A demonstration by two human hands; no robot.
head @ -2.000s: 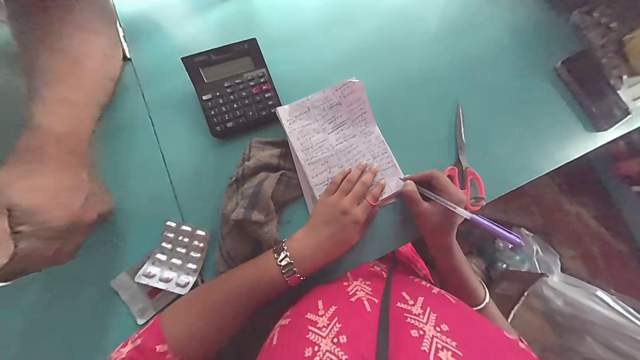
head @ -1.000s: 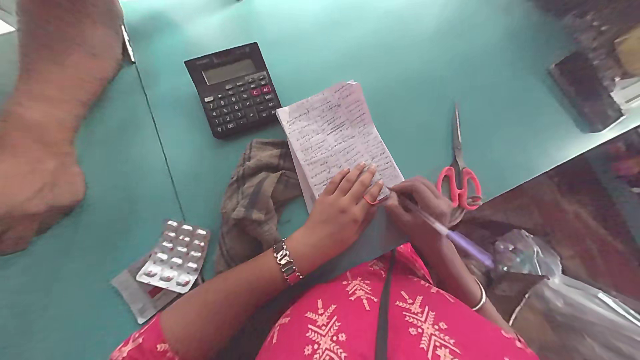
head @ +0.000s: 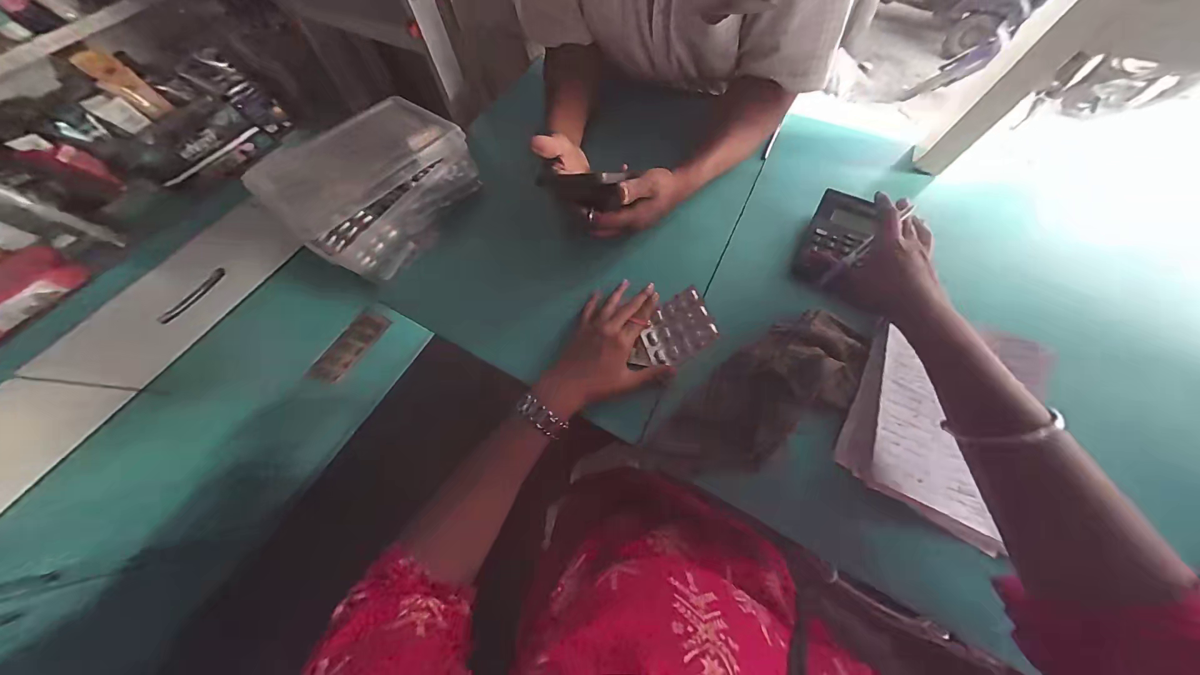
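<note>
My left hand (head: 609, 347) rests on the left side of the blister packs of tablets (head: 680, 328), fingers spread; whether it grips them is not clear. At the right, my right hand (head: 895, 258) is over the lower right of the black calculator (head: 848, 220), with a slim pen-like object (head: 853, 258) between its fingers. Below that forearm lies the handwritten notepad (head: 923, 422), partly hidden by the arm. A crumpled dark cloth (head: 811, 361) sits on the table between the packs and the notepad.
Across the teal table (head: 487, 272), another person's hands (head: 619, 202) hold a dark phone (head: 586, 190). A clear plastic box (head: 366, 178) with blister packs stands at the left. Nearer is a flat banknote-like paper (head: 349, 347). Crowded shelves (head: 141, 103) are behind, a drawer (head: 178, 309) below.
My left hand has left the notepad for the blister packs. My right hand has gone from the notepad to the calculator. The view has swung strongly left and up.
</note>
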